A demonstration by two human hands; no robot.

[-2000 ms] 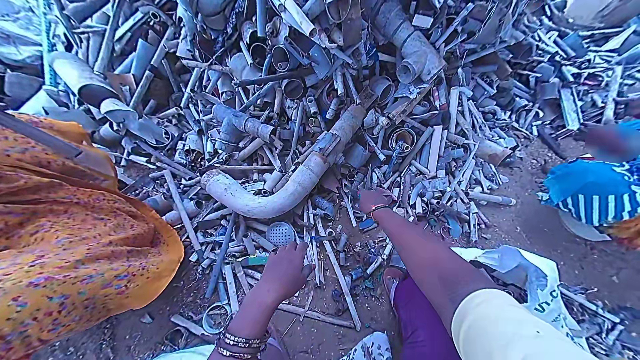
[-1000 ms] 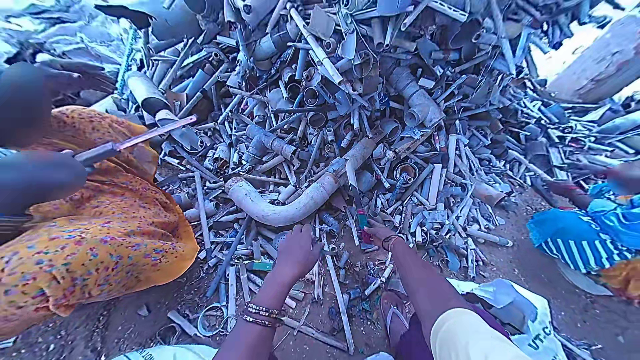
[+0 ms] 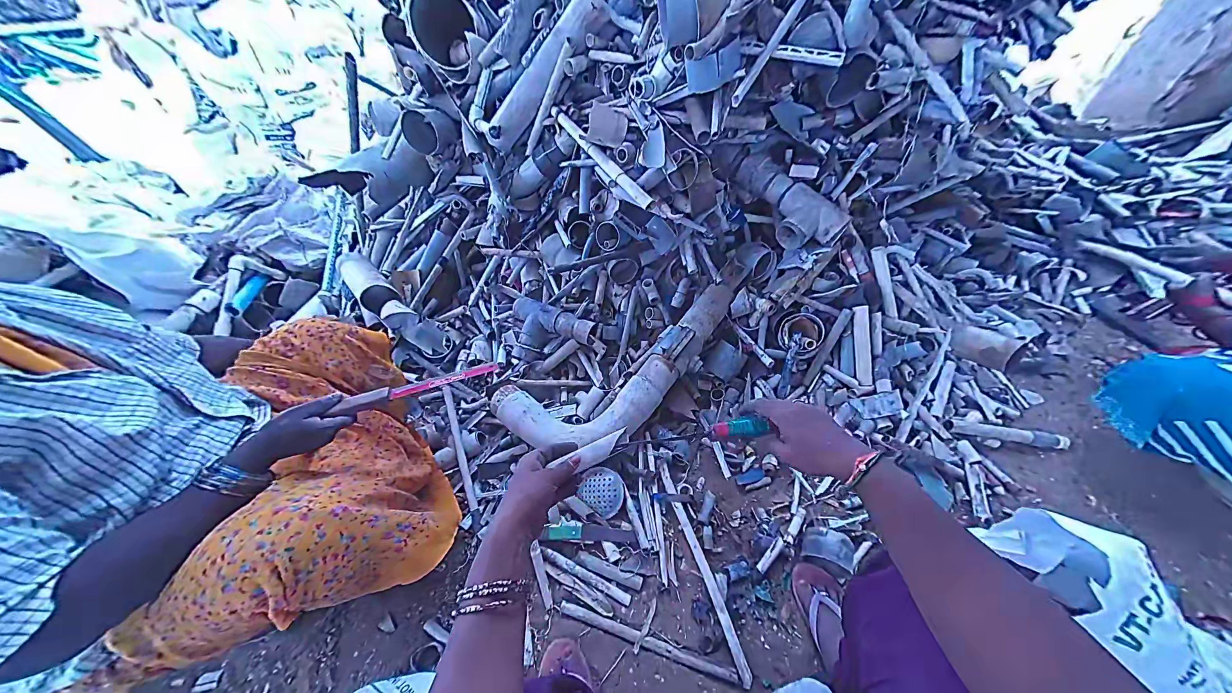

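My left hand [image 3: 541,481] grips a pale, pointed piece of broken pipe [image 3: 589,450], just below a large curved pipe [image 3: 616,414]. In my right hand [image 3: 804,435] is a tool with a green and red handle [image 3: 741,427]; its thin dark shaft points left toward the pale piece. Whether the shaft touches that piece I cannot tell. Under my left hand lie a round perforated disc [image 3: 602,492] and a flat strip with a green part [image 3: 585,532]. Short pipe offcuts and thin strips lie on the soil between my arms.
A high heap of scrap pipes and fittings [image 3: 664,202] rises ahead. On the left a co-worker's hand [image 3: 298,430] holds a long tool with a red blade [image 3: 443,380]. A white sack [image 3: 1097,568] lies at lower right. Another person's blue cloth [image 3: 1174,409] shows at the right edge.
My left hand has come up with the pale piece in its grip. My right hand has lifted the green-handled tool off the scrap. More of the co-worker on the left is in view.
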